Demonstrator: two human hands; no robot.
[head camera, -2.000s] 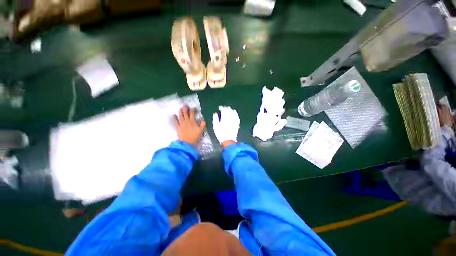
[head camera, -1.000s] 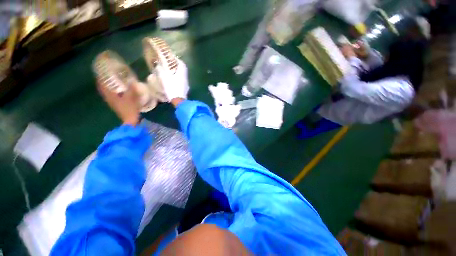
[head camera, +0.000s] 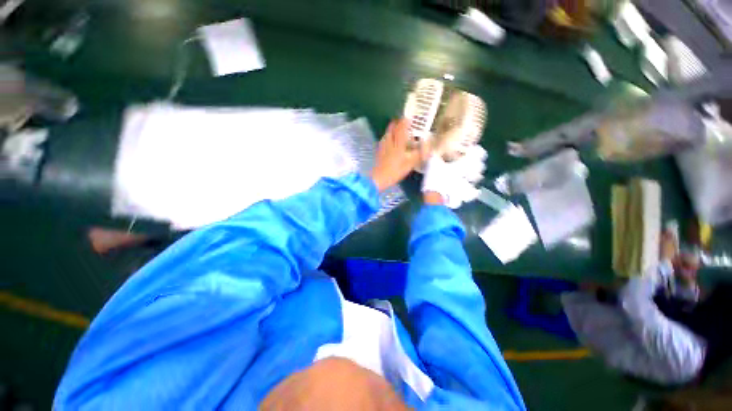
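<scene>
Two cream clip fans are held close together above the green bench, in front of me. The left fan (head camera: 424, 109) shows its slatted grille. The right fan (head camera: 462, 119) is turned and blurred. My bare left hand (head camera: 395, 157) grips the left fan low down. My gloved right hand (head camera: 451, 178) is at the base of the right fan, its fingers partly merged with white shapes. The bubble bags (head camera: 233, 164) lie as a flat whitish stack left of my hands, their right end partly under my left sleeve.
White papers (head camera: 507, 233), a translucent sheet (head camera: 560, 197) and a pale block (head camera: 495, 199) lie to the right. Beyond stand ribbed yellowish boards (head camera: 636, 227), beside another person's arm (head camera: 658, 309). A white sheet (head camera: 231, 46) lies far left. A blue stool (head camera: 539, 305) is below the bench edge.
Two seconds ago the fans lay on the bench and my hands were by the bags. Both hands then took hold of the fans, which are now closer together. The camera view has turned.
</scene>
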